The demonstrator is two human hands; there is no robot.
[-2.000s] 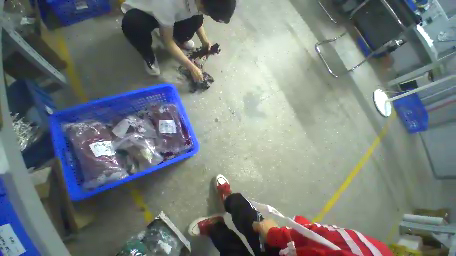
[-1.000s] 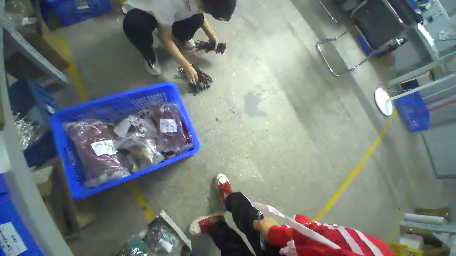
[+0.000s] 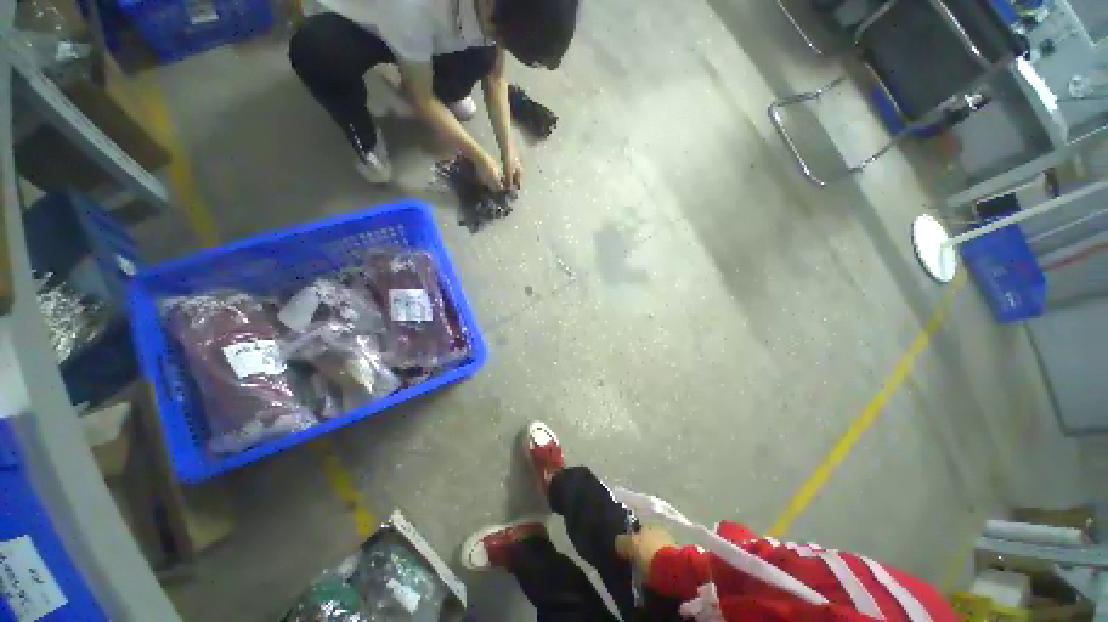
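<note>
My right hand (image 3: 646, 547) is small and blurred at the lower centre, at the end of a red sleeve and beside my black trouser leg. A pale strip (image 3: 699, 529) runs past it; whether the hand grips it or something thin is unclear. My left hand is not in view. A blue perforated crate (image 3: 286, 243) stands on the floor at the left. It holds clear bags of dark red-brown contents (image 3: 243, 365) with white labels and a paler bag (image 3: 346, 346) between them. A clear bag with green and dark contents (image 3: 389, 583) lies near my feet.
A crouching person (image 3: 419, 61) handles a dark bundle (image 3: 484, 201) on the floor; another bundle (image 3: 532, 112) lies beside it. Shelving and a blue bin (image 3: 30, 547) are at the left. A chair (image 3: 923, 73) and white round base (image 3: 933, 249) are at the right.
The other person's hands have come together at the nearer dark bundle; the farther bundle now lies untouched. My visible hand and the crate have hardly moved.
</note>
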